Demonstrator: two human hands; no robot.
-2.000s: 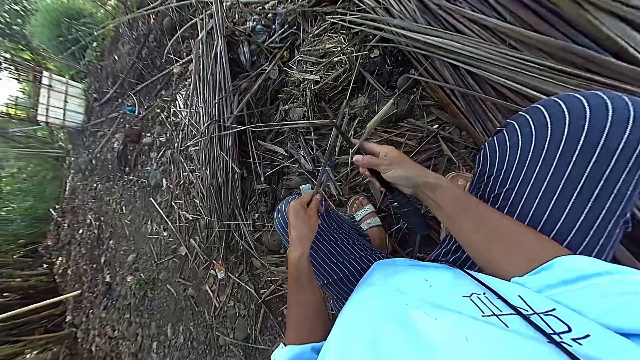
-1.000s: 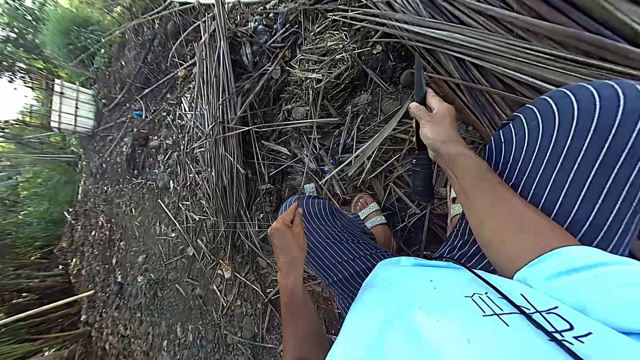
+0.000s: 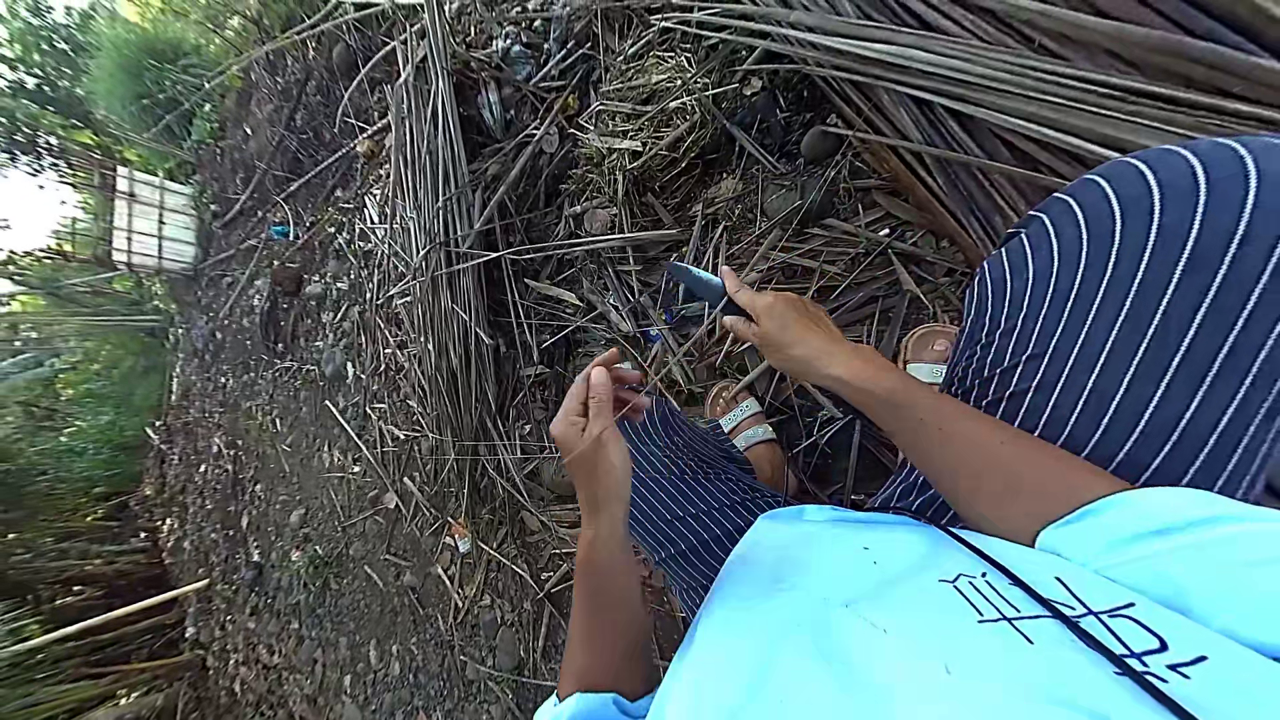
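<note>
My right hand (image 3: 790, 325) grips a knife (image 3: 700, 284) by its dark handle, the blade pointing away to the left over the littered ground. Nearer the middle, my left hand (image 3: 600, 430) is raised with its fingers partly curled and a very thin strand, perhaps a leaf rib, running by it; whether the fingers pinch that strand I cannot tell. A bundle of thin dry stalks (image 3: 435, 190) lies on the ground beyond my left hand. Long dry palm fronds (image 3: 1000, 70) are heaped at the upper right.
My sandalled foot (image 3: 745, 425) stands between the hands, amid dry leaf scraps (image 3: 650, 130). Stony soil (image 3: 290, 480) stretches to the left, with a pale pole (image 3: 110, 620) at its edge. A whitish slatted panel (image 3: 153, 220) stands by green plants. A stone (image 3: 820, 144) lies near the fronds.
My right hand has come down and left from beside the fronds, still with the knife. The leaf piece seen between my hands two seconds ago is no longer there. My left hand's fingers have spread somewhat.
</note>
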